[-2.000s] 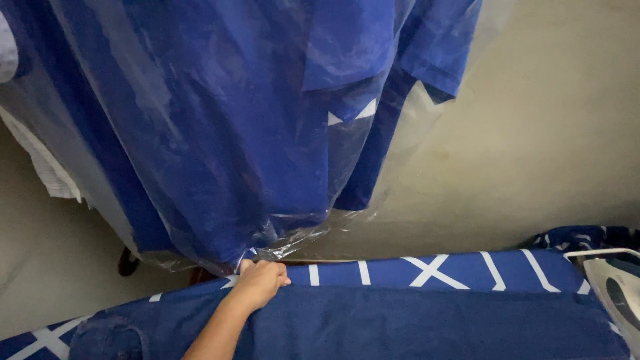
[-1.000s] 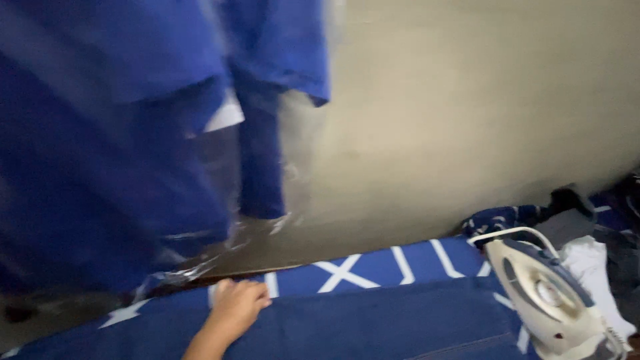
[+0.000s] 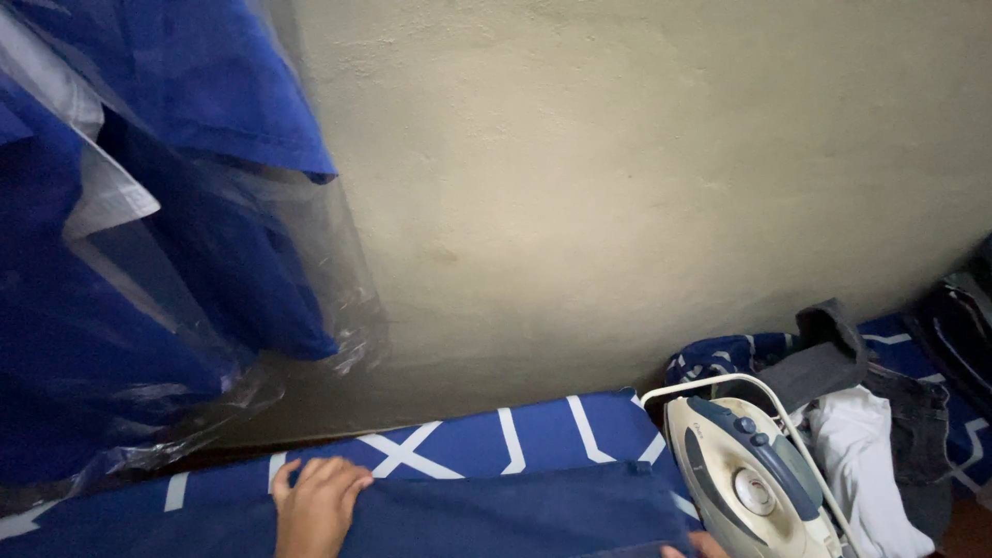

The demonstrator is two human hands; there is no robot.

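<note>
A dark blue cloth garment (image 3: 511, 511) lies flat on an ironing board with a blue and white patterned cover (image 3: 465, 442). My left hand (image 3: 318, 500) rests on the garment's upper edge, fingers bent; whether it pinches the cloth is unclear. At the bottom edge, only the fingers of my right hand (image 3: 697, 546) show, by the garment's right end and close to the iron. The cream and blue steam iron (image 3: 744, 480) sits at the board's right end beside a white metal rail (image 3: 775, 403).
Blue garments (image 3: 232, 93) in clear plastic hang at the left, low over the board. A plain wall (image 3: 581, 194) stands behind. Right of the iron lie a white cloth (image 3: 860, 465), dark grey clothes (image 3: 821, 372) and more patterned fabric (image 3: 969, 457).
The view has swung right, bringing the whole iron and the clothes pile into sight. Fingers of my right hand now show at the bottom. My left hand remains at the garment's upper edge.
</note>
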